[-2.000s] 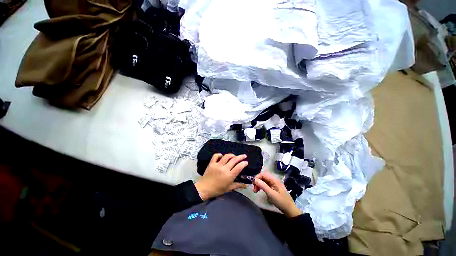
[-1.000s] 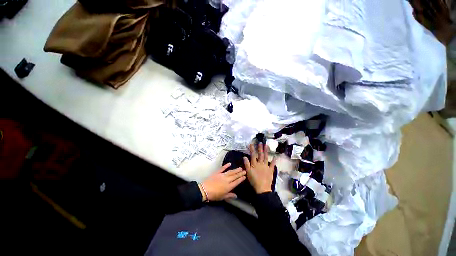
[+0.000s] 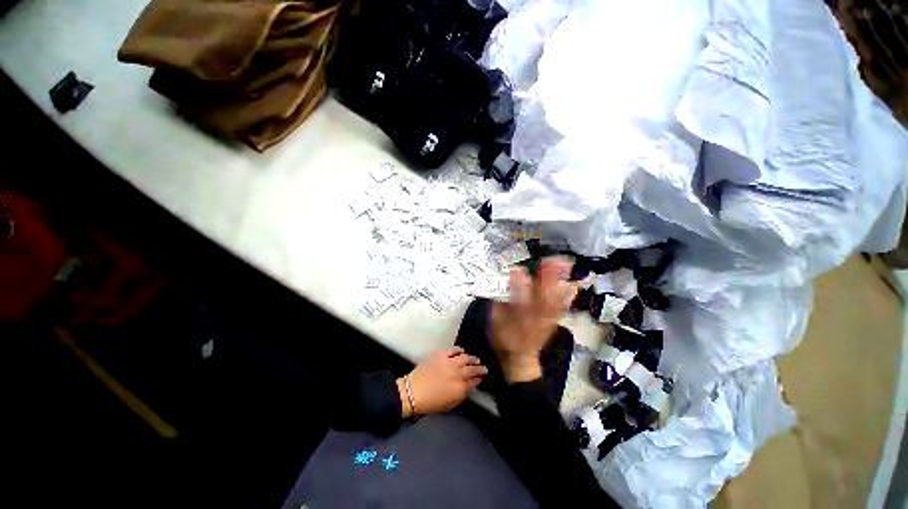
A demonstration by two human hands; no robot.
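Note:
A small black bag [image 3: 475, 326] lies flat at the table's front edge, partly covered by my right hand and forearm. My right hand [image 3: 539, 298] is raised over the bag's far part and blurred; whether it holds anything I cannot tell. My left hand [image 3: 445, 381] rests at the bag's near left side, fingers together, with nothing visible in it. Black strap bundles with white bands [image 3: 637, 343] lie to the right of the bag. Many tiny white labels [image 3: 423, 244] are scattered beyond it to the left.
Crumpled white paper [image 3: 617, 109] is heaped behind and right. Black bags with white logos [image 3: 423, 109] are piled behind the labels. Folded brown pieces [image 3: 239, 60] and a small black item [image 3: 70, 91] lie at left. A tan sheet [image 3: 846, 368] is at right.
My right hand has come from the bag's near edge to its top, then further up over its far part. My left hand has moved off the bag's top to its near left side. The view has shifted.

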